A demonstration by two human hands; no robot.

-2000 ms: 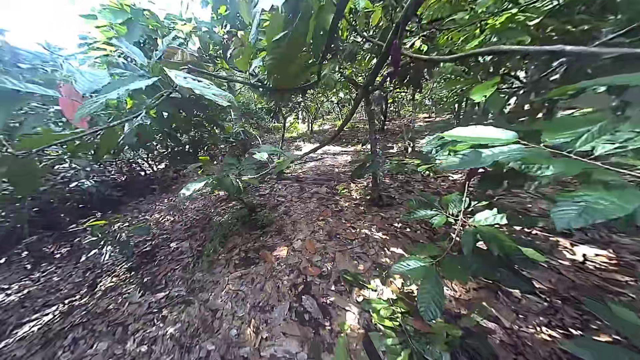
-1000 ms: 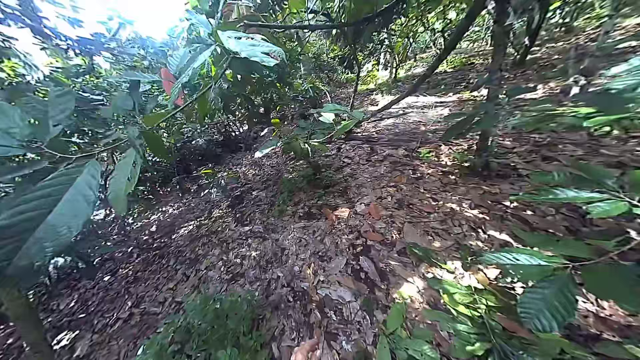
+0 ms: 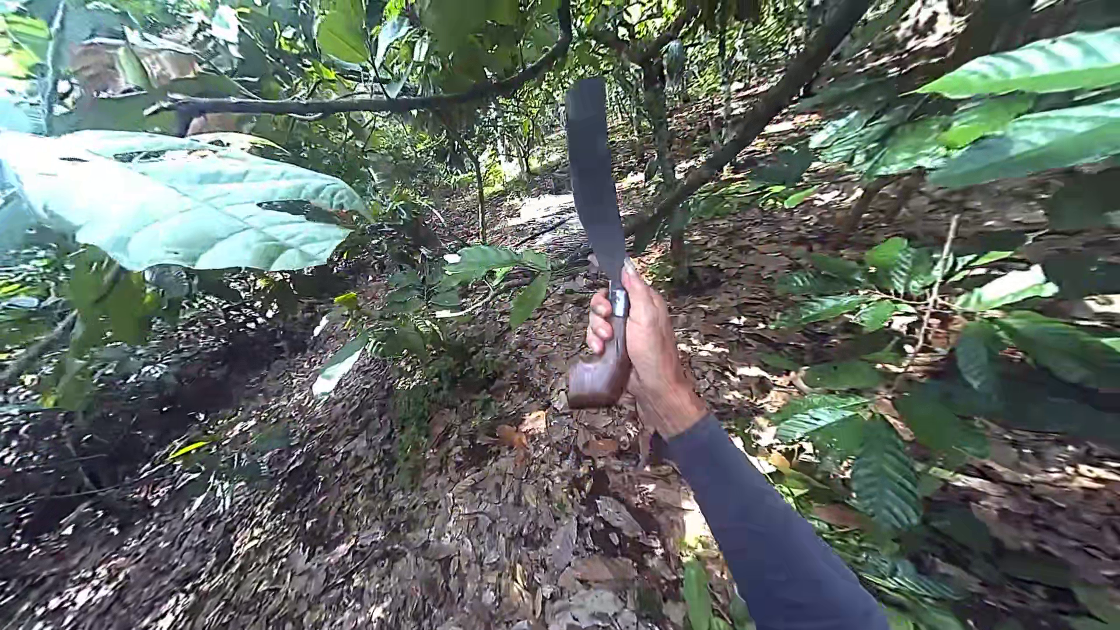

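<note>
My right hand (image 3: 643, 346) is raised in the middle of the view, closed around the dark wooden handle of a machete (image 3: 595, 175). Its broad dark blade points upward and tilts slightly left, with a metal collar where it meets the handle. The curved butt of the handle sticks out below my fingers. A dark long sleeve (image 3: 770, 534) covers the forearm, which comes in from the lower right. Behind the blade runs a slanting tree branch (image 3: 752, 127); whether they touch cannot be told. My left hand is out of view.
Dry leaf litter (image 3: 490, 525) covers the ground. A large pale green leaf (image 3: 201, 206) hangs close on the left, and a dark branch (image 3: 367, 103) crosses the upper left. Leafy saplings (image 3: 884, 455) stand at the right. A thin trunk (image 3: 661, 149) rises behind the machete.
My right hand has come up into the middle of the view with the machete; one second ago only fingertips showed at the bottom edge. The view has also shifted.
</note>
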